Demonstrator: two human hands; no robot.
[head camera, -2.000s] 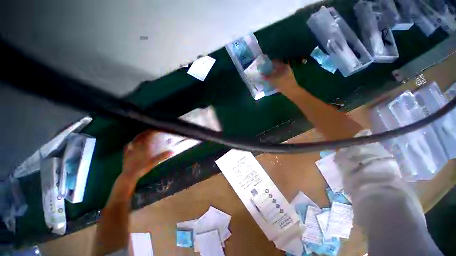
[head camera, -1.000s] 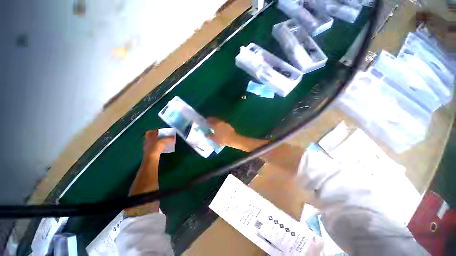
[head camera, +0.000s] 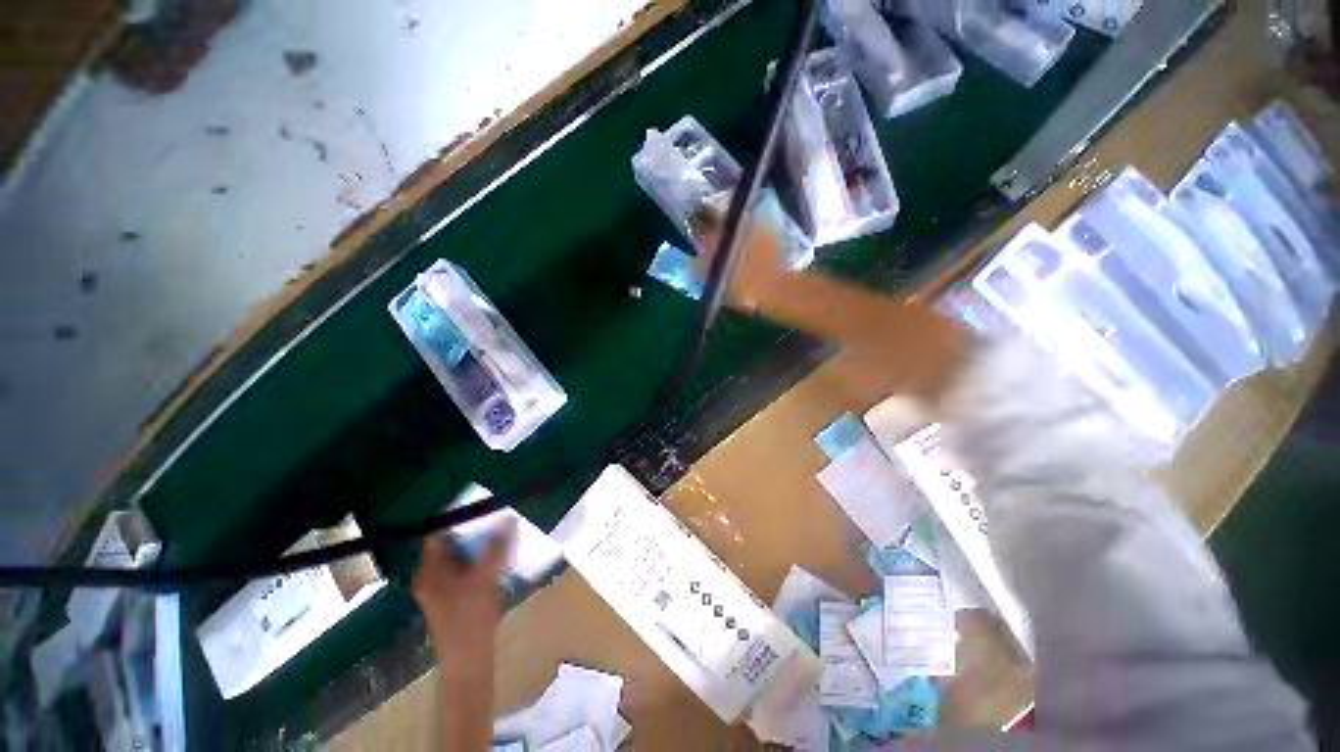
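Observation:
My left hand (head camera: 463, 576), blurred at the belt's near edge, holds a white folded leaflet (head camera: 517, 541). My right hand (head camera: 745, 262) is over the near end of a clear blister tray (head camera: 688, 165) on the green belt; its fingertips are blurred, and whether they grip is unclear. A light-blue sachet (head camera: 676, 269) lies on the belt beside that hand. Another clear tray (head camera: 478, 356) lies on the belt between my hands, with a blue sachet (head camera: 435, 320) and a dark round part inside.
White cartons (head camera: 683, 595) and loose leaflets (head camera: 919, 624) with blue sachets lie on the cardboard-covered bench. Overlapping clear trays (head camera: 1132, 316) lie at right. More trays (head camera: 841, 154) stand up the belt, an open carton (head camera: 287, 610) at left. A black cable (head camera: 720, 279) crosses the view.
My right hand has left the tray with the blue sachet and is now at another tray further right. My left hand has moved down to the belt's near edge with white paper.

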